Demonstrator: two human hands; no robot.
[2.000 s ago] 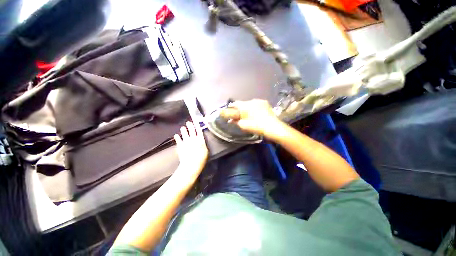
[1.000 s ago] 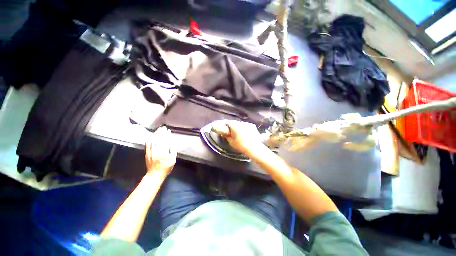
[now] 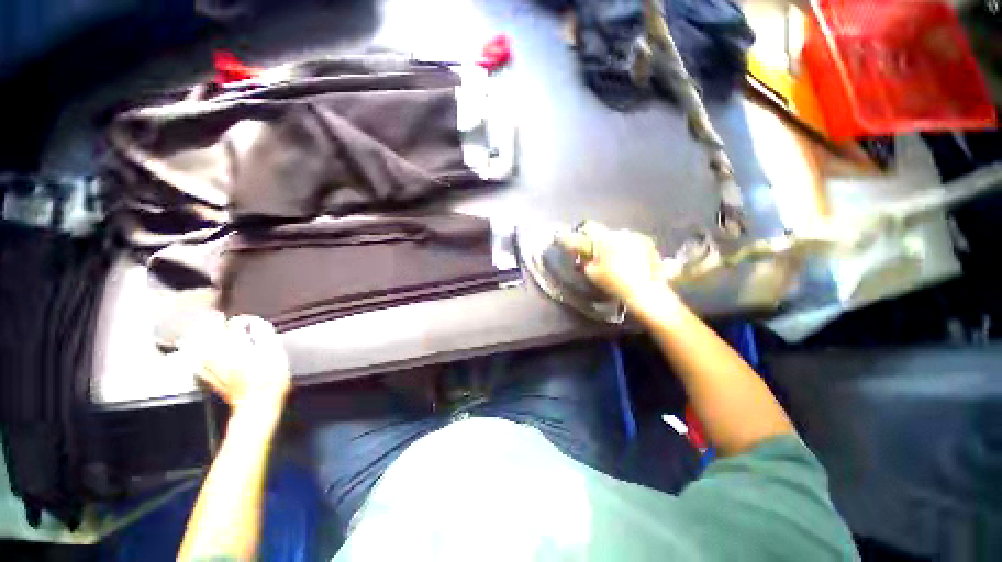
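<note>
A dark brown garment piece (image 3: 363, 269) lies flat near the table's front edge, with a white patch (image 3: 504, 244) at its right end. My right hand (image 3: 615, 261) is closed on the handle of the steam iron (image 3: 555, 274), which stands on the table just right of that patch. My left hand (image 3: 247, 362) is at the piece's lower left corner by the table edge; its fingers are blurred, and whether they grip cloth I cannot tell. A rumpled brown bundle (image 3: 330, 154) lies behind the piece, with white patches at its right end.
A pile of dark pieces (image 3: 44, 329) hangs over the left table edge. A wrapped hose (image 3: 692, 99) comes down behind the iron, and a pale cable runs right. A black cloth heap (image 3: 621, 49) and a red basket (image 3: 901, 66) are at the back right. Red bits lie behind the bundle.
Since one second ago the view has turned, so the table's contents sit further left. The iron is now beyond the piece's right end rather than at its front edge. My left hand is now at the piece's corner.
</note>
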